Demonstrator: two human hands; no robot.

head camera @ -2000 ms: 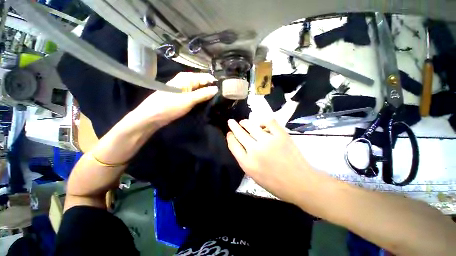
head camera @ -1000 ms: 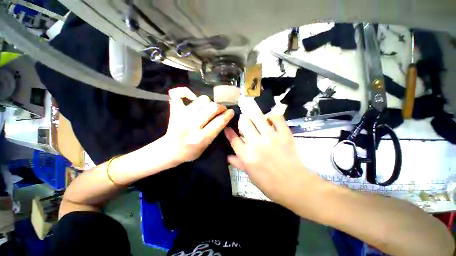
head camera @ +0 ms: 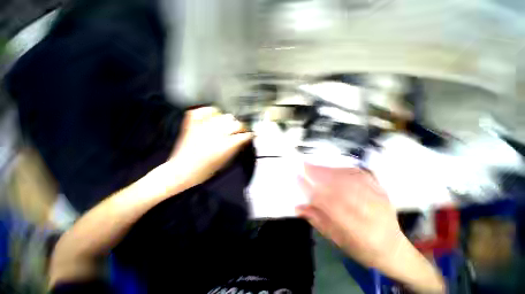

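Note:
The head view is strongly blurred. The black garment (head camera: 86,109) hangs in a large heap at the left and down over my lap. My left hand (head camera: 210,140) is closed on the garment's right edge, just below the needle area of the pale sewing machine head (head camera: 357,40). My right hand (head camera: 345,198) is over the white table's front edge, apart from the garment. Its fingers are too smeared to tell whether they hold anything. The presser foot and needle cannot be made out.
The white table (head camera: 273,186) spans the middle and right. Blurred dark pieces (head camera: 345,132) lie on it behind my right hand. A red basket (head camera: 446,229) and blue crate parts (head camera: 492,208) are below at the right. Green floor shows between.
The view has swung and blurred. My right hand has left the fabric and moved right, towards the table's front. My left hand stays on the garment, now slightly farther from the machine foot.

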